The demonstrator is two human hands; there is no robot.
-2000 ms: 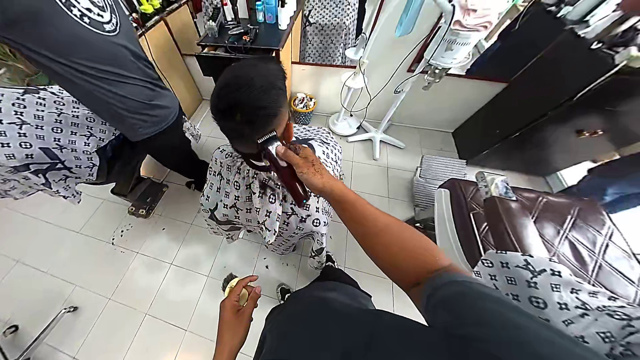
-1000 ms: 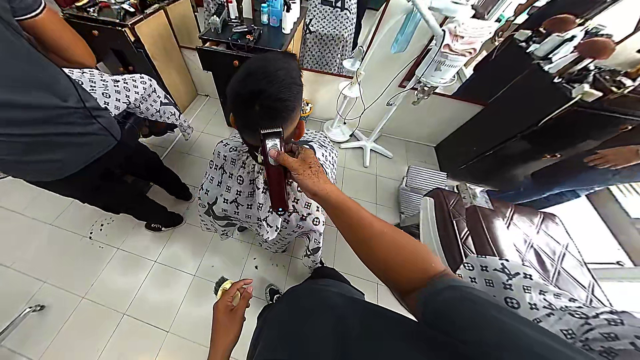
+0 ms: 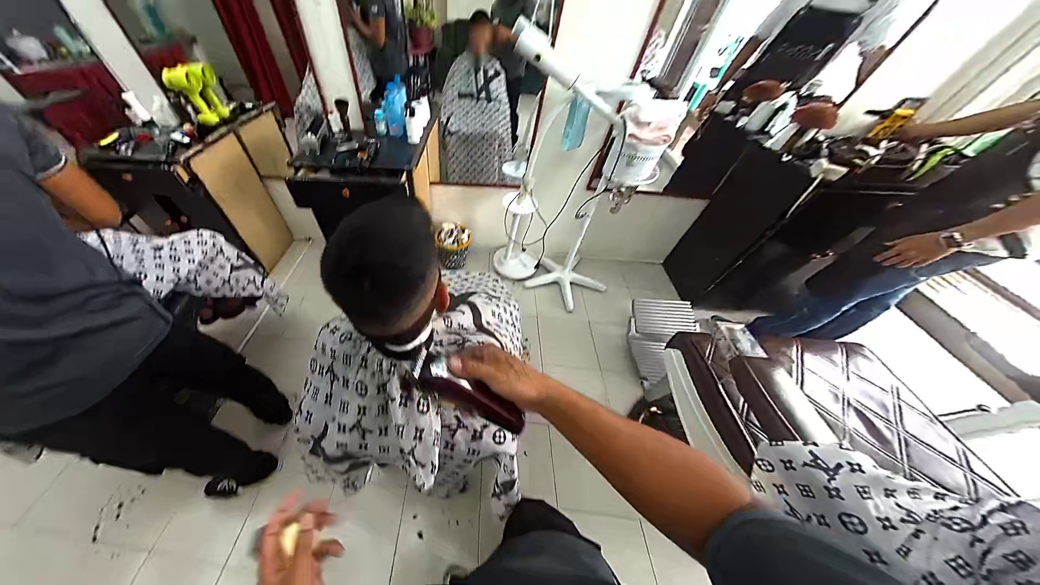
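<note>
My right hand [image 3: 500,375] holds a dark red hair clipper [image 3: 475,400], its metal blade just behind the nape of a seated person [image 3: 378,256]. Around that person's neck is a white band [image 3: 410,344], and a white cape [image 3: 366,422] with a black pattern covers the shoulders and back. Low in the view, left of the cape, my left hand [image 3: 299,540] is blurred; its fingers are around a small pale-yellow thing [image 3: 290,538], in the earlier frames a brush with dark bristles.
A person in dark clothes [image 3: 73,284] stands close on the left. A brown padded chair [image 3: 845,390] is at right, with a patterned cape over it. Ahead are a black counter [image 3: 357,158], a wheeled white stand [image 3: 565,276] and a small waste basket [image 3: 452,248]. Another person's hand [image 3: 914,249] is at far right.
The clipper has gone from upright at the back of the head to slanted beside the neck band. The person at left has turned and shifted position. The view has tilted up.
</note>
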